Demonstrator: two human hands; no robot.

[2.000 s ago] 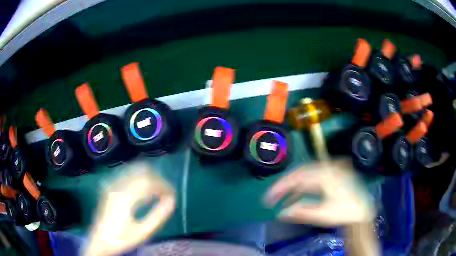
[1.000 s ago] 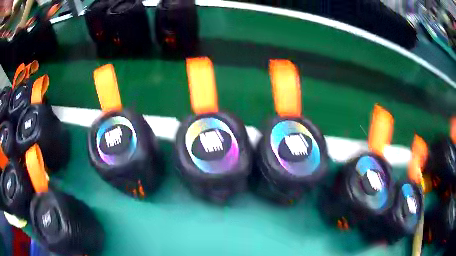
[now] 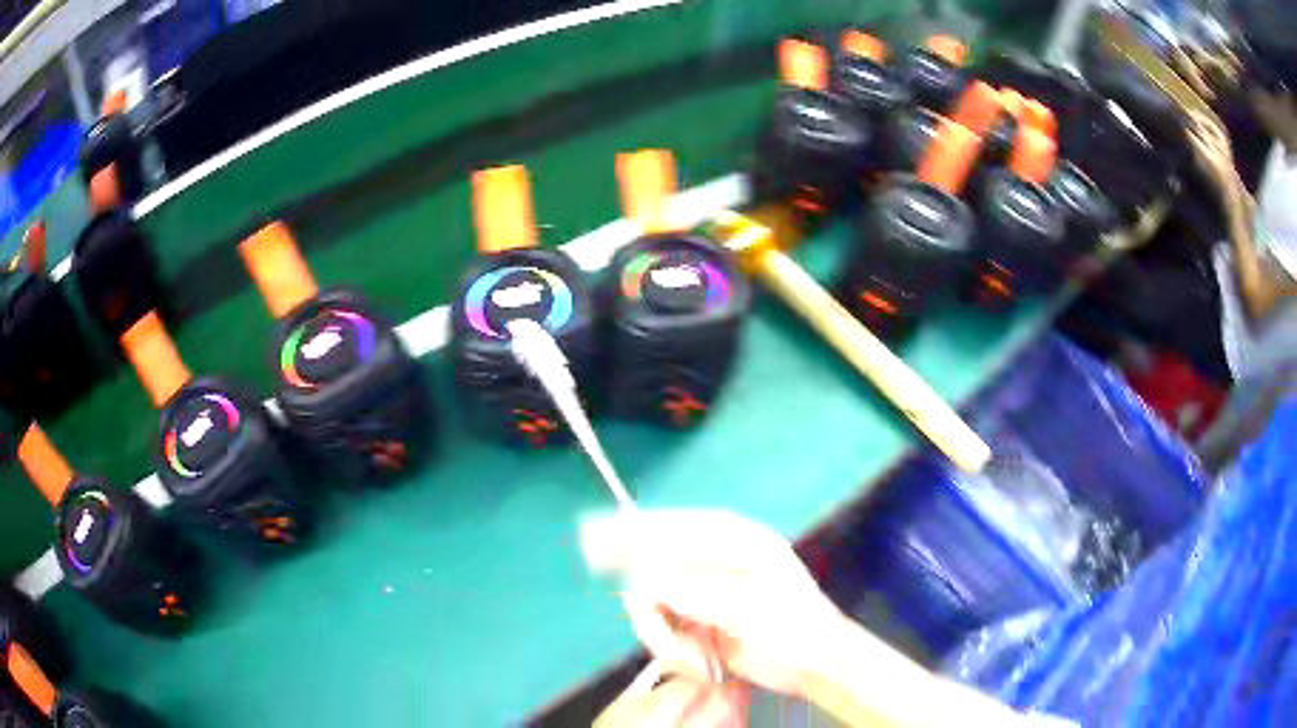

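My right hand (image 3: pixel 740 590), blurred, is closed on a white cable (image 3: pixel 580 420). The cable's thicker white end points up and left, in front of a speaker (image 3: pixel 524 377) with a lit ring; whether it touches cannot be told. My left hand (image 3: pixel 676 703), cut off by the bottom edge, has its fingers closed around the cable's lower part, just under my right hand. Another lit speaker (image 3: pixel 676 341) stands to the right. Three more lit speakers (image 3: pixel 349 398) stand to the left. All have upright orange straps and orange marks low on the side.
A mallet (image 3: pixel 868 349) with amber head and pale handle lies right of the lit speakers. Several unlit speakers (image 3: pixel 910 249) crowd the back right, others the far left. Blue crates (image 3: pixel 960 548) with clear film are below the bench's right edge. A person's arm (image 3: pixel 1235 199) shows at far right.
The view has swung right, bringing the whole mallet and right-hand speakers in. Both hands, out of view a second ago, are back and now hold the white cable.
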